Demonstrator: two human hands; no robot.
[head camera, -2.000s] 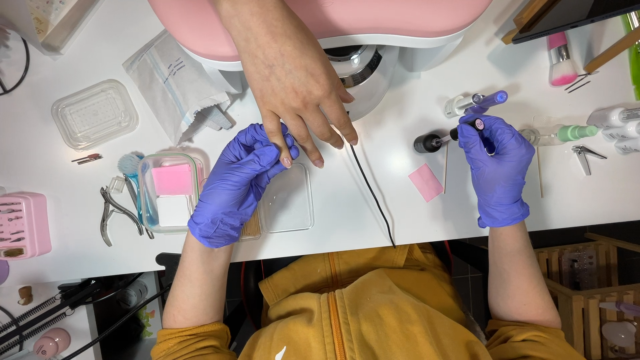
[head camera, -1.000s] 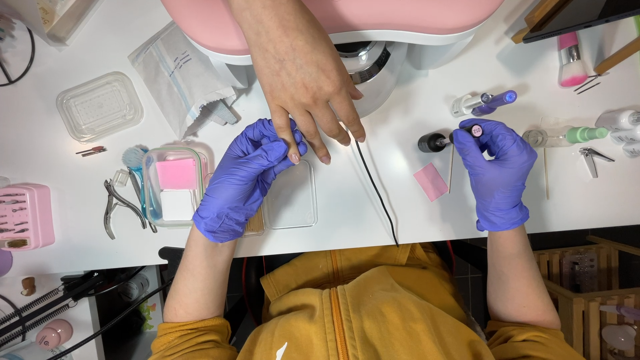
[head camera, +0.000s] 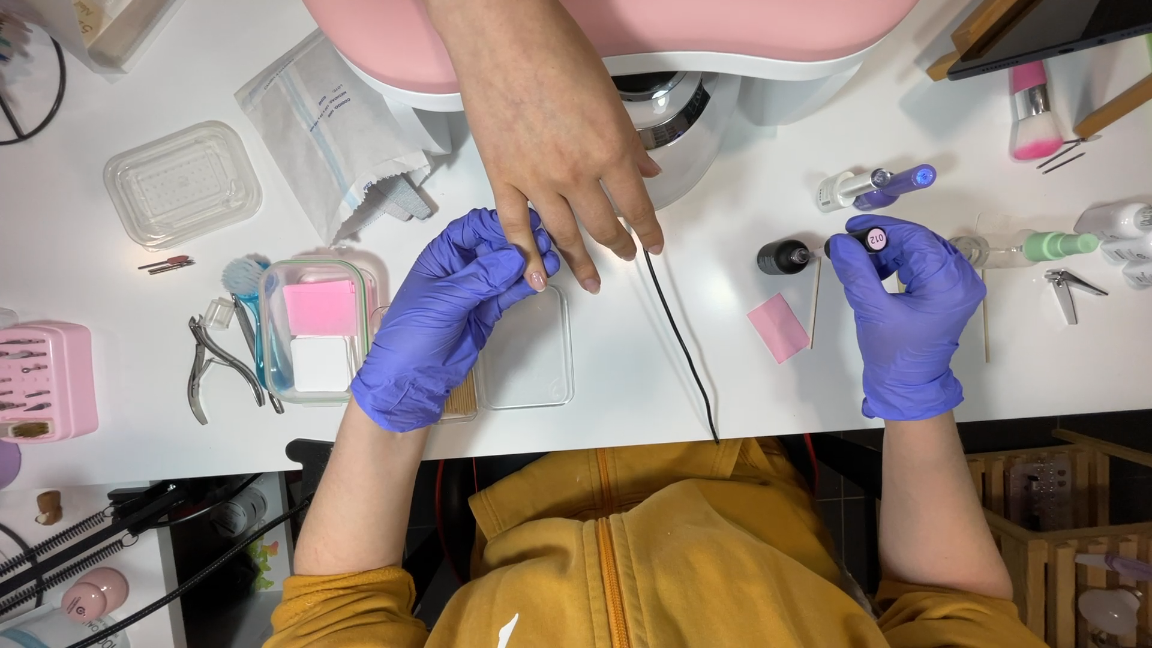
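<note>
My left hand (head camera: 454, 315), in a blue-violet glove, holds one finger of another person's hand (head camera: 558, 144), which reaches down from the top with its fingers spread. My right hand (head camera: 909, 315), gloved alike, grips a black nail polish cap (head camera: 869, 240) between thumb and fingers; its brush is hard to make out. Just left of it is an uncapped-looking black polish bottle (head camera: 785, 256). A thin wooden stick (head camera: 814, 304) and a pink square wipe (head camera: 778, 328) lie below this bottle. White (head camera: 837, 191) and purple (head camera: 909, 178) bottles lie above my right hand.
A pink armrest (head camera: 765, 27) and a round lamp base (head camera: 684, 135) are at the top. Left are a glass container (head camera: 315, 396), cuticle nippers (head camera: 200, 373), a paper pouch (head camera: 315, 117) and a pink drill bit holder (head camera: 76, 378). A black cable (head camera: 675, 342) crosses the table; nail clippers (head camera: 1069, 292) lie right.
Two seconds ago my right hand held the black cap at the bottle's neck; now the cap is a little to the right of the bottle. My left hand keeps its hold on the finger.
</note>
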